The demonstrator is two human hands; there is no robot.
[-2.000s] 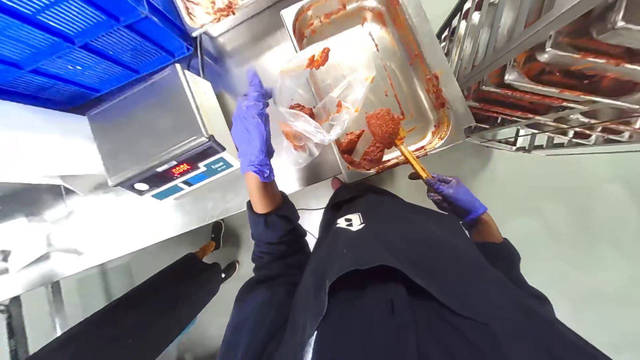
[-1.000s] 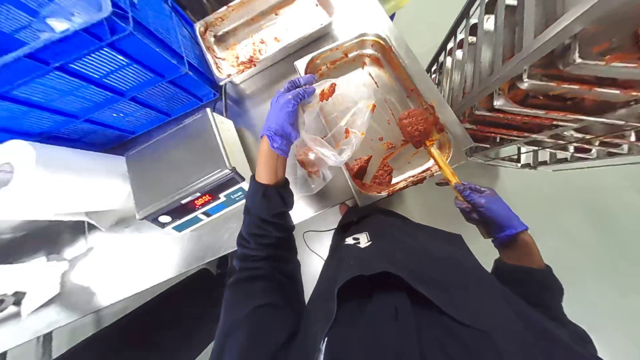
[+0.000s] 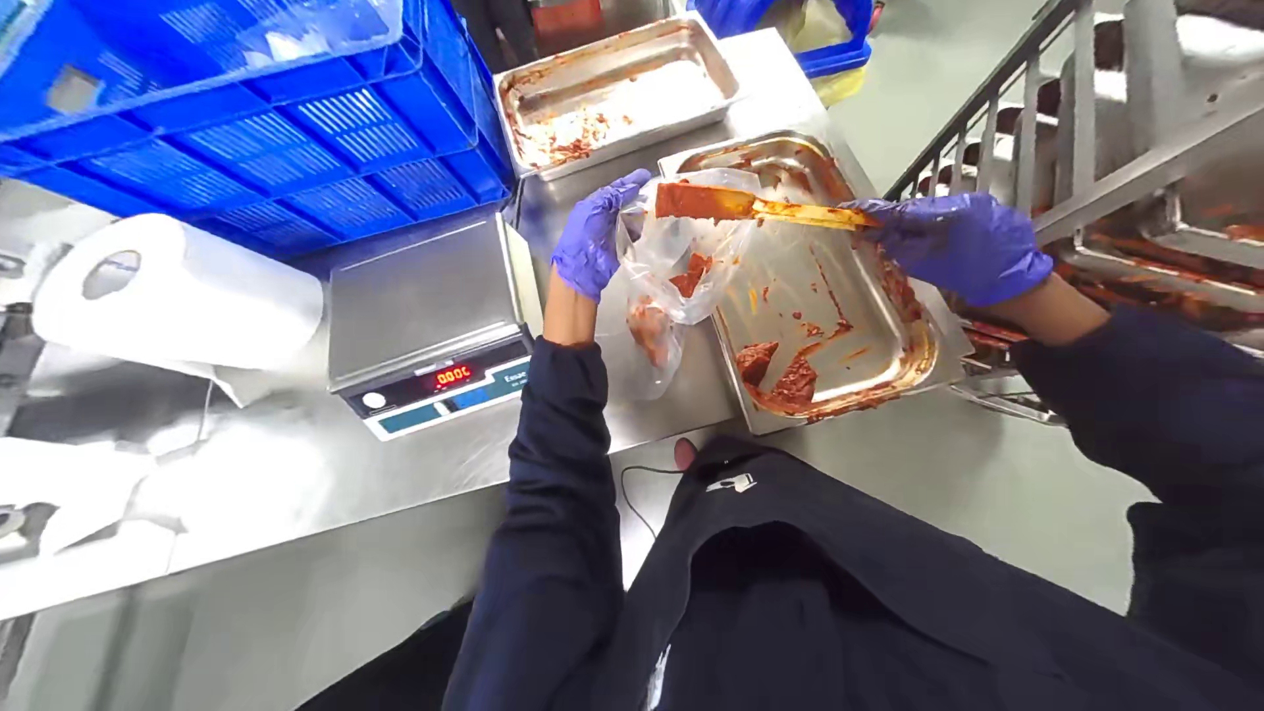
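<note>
My left hand, in a purple glove, grips the rim of a clear plastic bag holding some red-brown paste. In my right hand, also gloved, is the yellow handle of a spatula; its sauce-coated blade lies over the bag's mouth. Beneath and to the right of the bag is a steel pan smeared with sauce. Lumps of red paste lie in the pan's near left corner.
A digital scale stands left of the bag, beside a large white paper roll. Blue plastic crates rise behind them. A second smeared steel pan lies at the back. At right stands a metal rack with sauce-stained trays.
My right hand has brought the spatula from the pan's near side up to the bag's mouth. The big lump on its blade is gone from it. My left hand still holds the bag.
</note>
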